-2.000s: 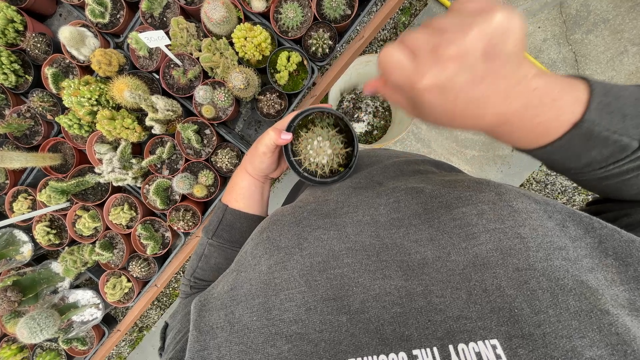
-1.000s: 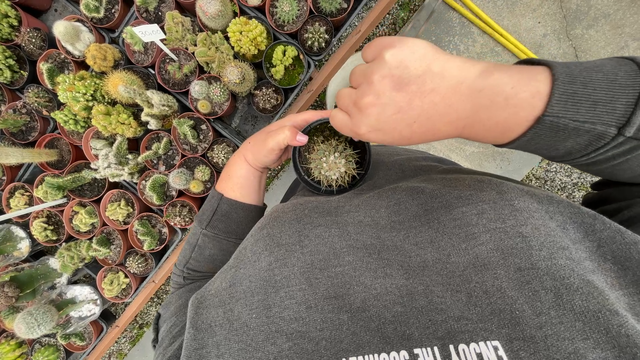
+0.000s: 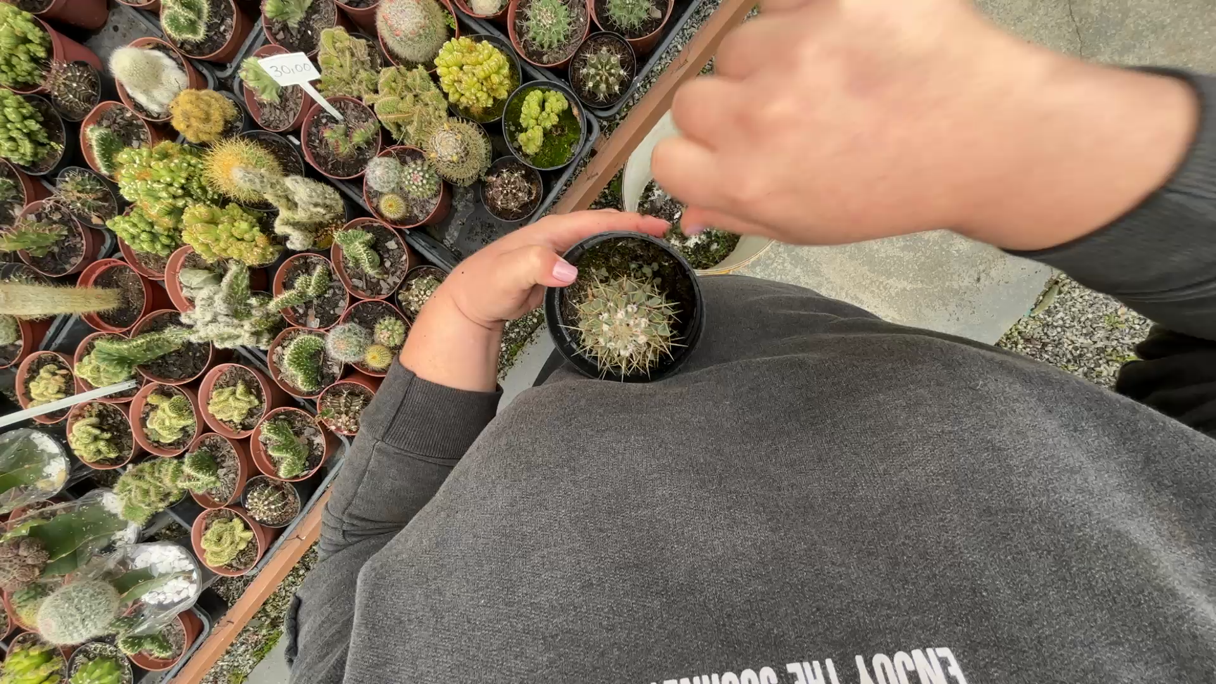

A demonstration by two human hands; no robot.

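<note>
My left hand (image 3: 518, 275) grips a round black plastic pot (image 3: 698, 328) by its rim, close against my grey sweatshirt. In the pot stands a spiny globular cactus (image 3: 627, 323), with dark soil showing above it. To the upper right of the pot is my right hand (image 3: 807, 133), slightly blurred, its fingers curled over a pale bucket (image 3: 638, 171) that holds soil and white bits. The fingertips of the right hand are partly hidden, so whether they pinch something cannot be told.
Trays of potted cacti and succulents fill the left side, edged by a wooden rail (image 3: 646, 119). A white price tag (image 3: 288, 68) stands among the pots. Concrete floor (image 3: 950, 285) and gravel (image 3: 1073, 332) lie beyond my body at the right.
My right hand was over the bucket, came to the rim of the black pot, and is now up and away from it, near the bucket. My left hand has kept hold of the pot.
</note>
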